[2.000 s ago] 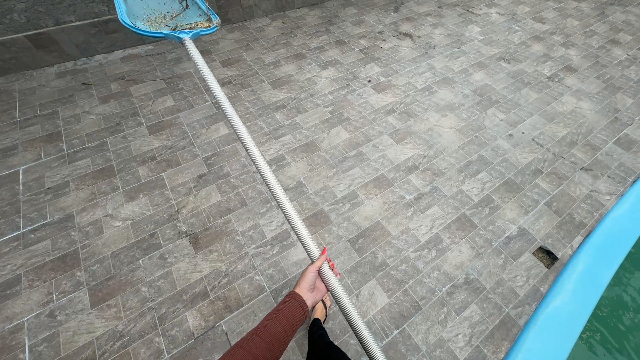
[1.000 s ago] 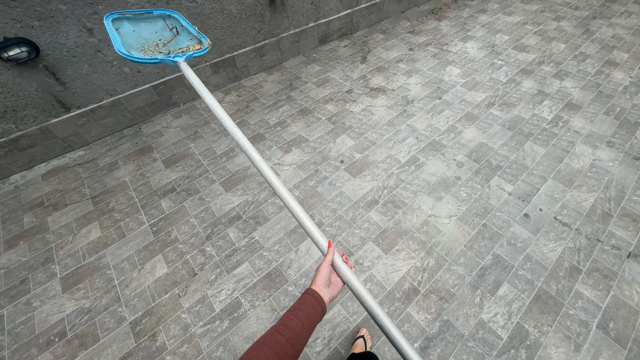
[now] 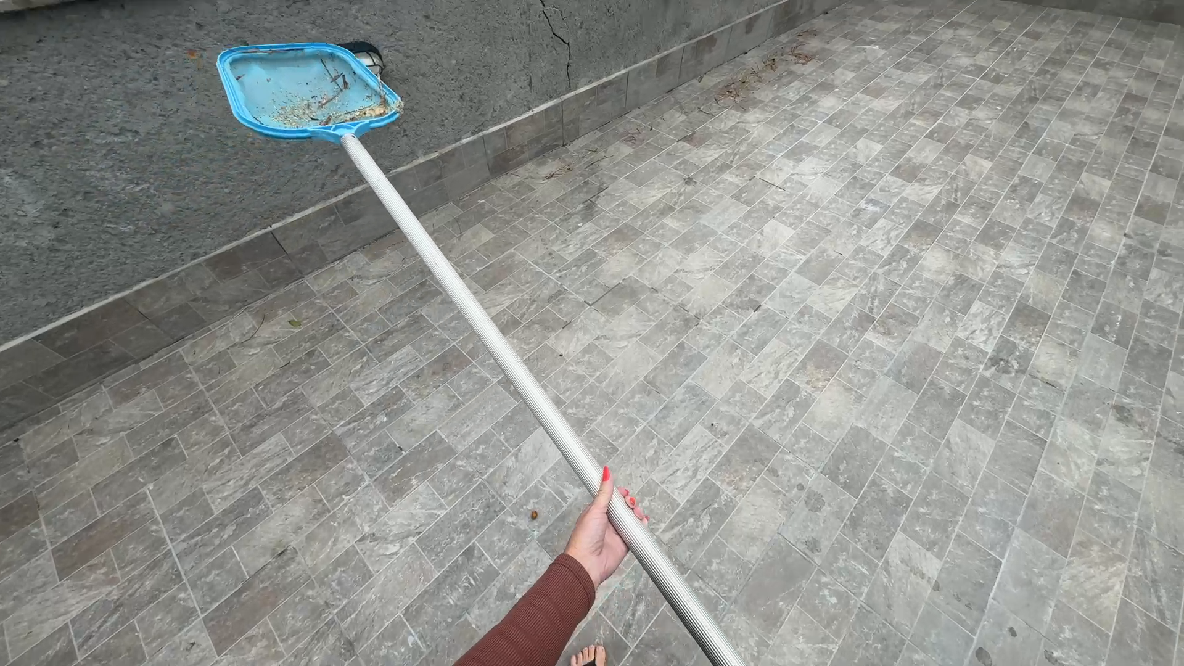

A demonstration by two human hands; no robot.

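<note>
My left hand (image 3: 603, 534), in a brown ribbed sleeve, is wrapped around the ribbed metal pole (image 3: 490, 338) of a pool skimmer. At the pole's far end, up and to the left, a flat blue skimmer net (image 3: 296, 88) is held raised in front of the wall. Leaves, twigs and small pale debris lie on its mesh, mostly toward the side near the pole. The pole's near end runs out of the bottom edge of the view. My right hand is out of view.
Grey stone-look tiles (image 3: 740, 370) cover the ground. A rough grey wall (image 3: 139, 185) with a crack and a tiled base strip (image 3: 435, 180) runs along the left and back. A dark fixture (image 3: 365, 55) shows behind the net. Dry leaves (image 3: 763, 74) lie near the wall. My sandalled foot (image 3: 587, 656) is below.
The view has swung away from the blue pool edge, which showed at lower right two seconds ago, and more wall now shows. My left hand still grips the pole, with debris in the net.
</note>
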